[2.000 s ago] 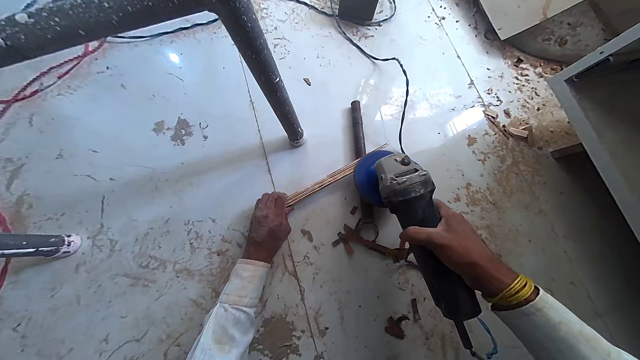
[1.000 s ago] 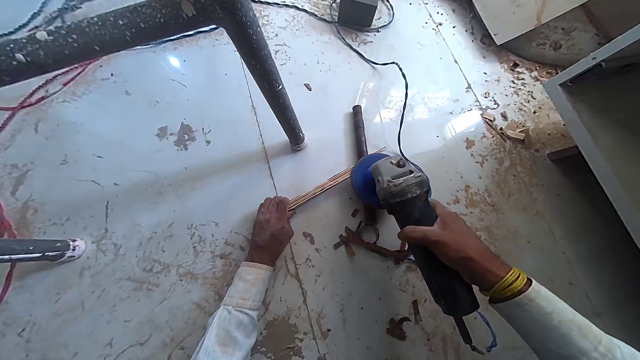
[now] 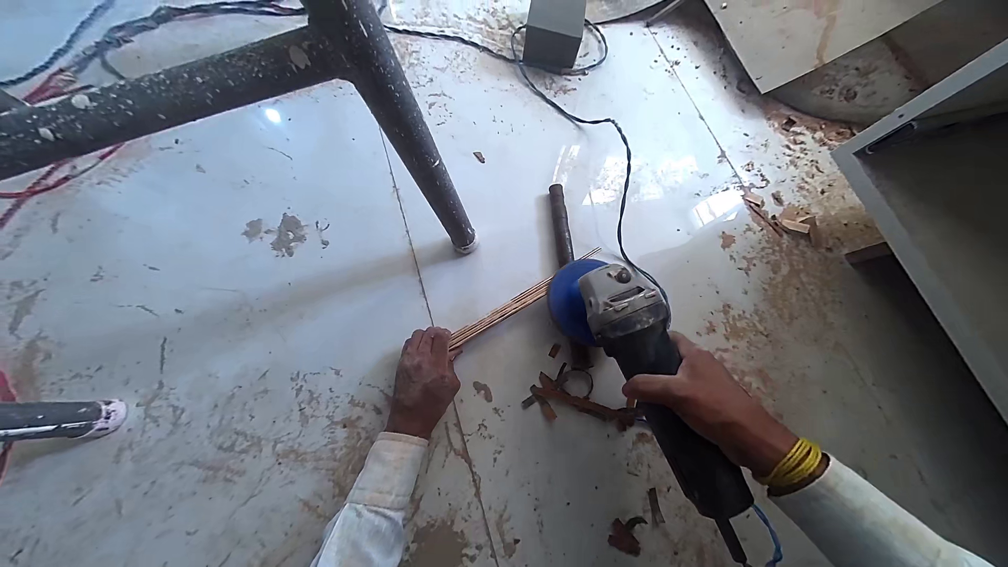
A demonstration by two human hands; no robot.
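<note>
My left hand [image 3: 425, 383] grips the near end of a bundle of thin wooden strips [image 3: 501, 313], which slants up to the right just above the tiled floor. My right hand [image 3: 706, 400] is closed around the black body of an angle grinder [image 3: 657, 354]. The grinder's blue disc [image 3: 570, 302] overlaps the strips near their far end, and whether it touches them or spins cannot be told. Beneath strips and disc runs a dark metal pipe [image 3: 561, 224], its lower part partly hidden by the disc.
Dark scraps [image 3: 587, 404] and a small ring [image 3: 579, 383] lie below the disc. A paint-spattered metal leg [image 3: 409, 142] stands at upper left. The grinder's cord [image 3: 626, 181] runs up past a grey block [image 3: 554, 35]. Wood chips [image 3: 791, 224] and an open cabinet frame [image 3: 929, 126] are at right.
</note>
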